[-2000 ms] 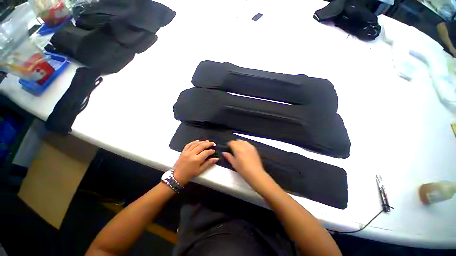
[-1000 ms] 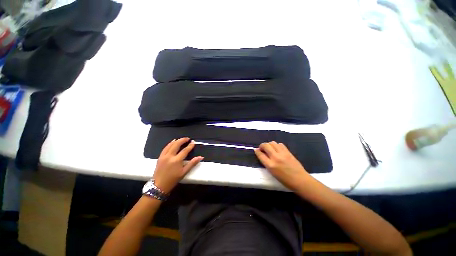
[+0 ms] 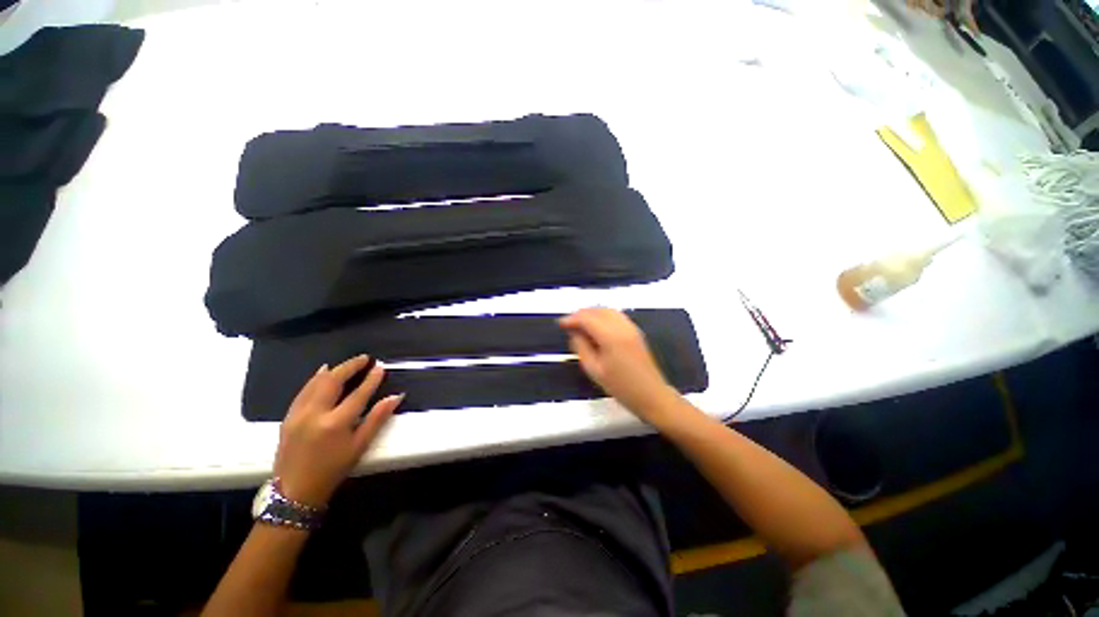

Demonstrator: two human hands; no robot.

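A single long black zipper panel (image 3: 482, 383) lies flat at the table's near edge, with white table showing through its open centre slot. My left hand (image 3: 334, 422) rests on the panel's left part with fingers spread, at the slot's left end. My right hand (image 3: 612, 352) is on the panel's right part, fingers curled with the fingertips at the slot's right end. Whether they pinch a zipper slider cannot be seen. Two thicker black panel stacks lie beyond, the nearer one (image 3: 440, 259) and the farther one (image 3: 434, 169), each with a raised ridge.
Snips (image 3: 762, 323) with a cord lie right of the panel. A small amber bottle (image 3: 877, 280), a yellow strip (image 3: 934, 169) and a white cord bundle (image 3: 1075, 199) are farther right. Black pieces (image 3: 48, 133) lie at far left.
The view has swung right, so the panels appear farther left. The slot, mostly closed at first, now shows open. My right hand has moved from near my left hand to the slot's right end.
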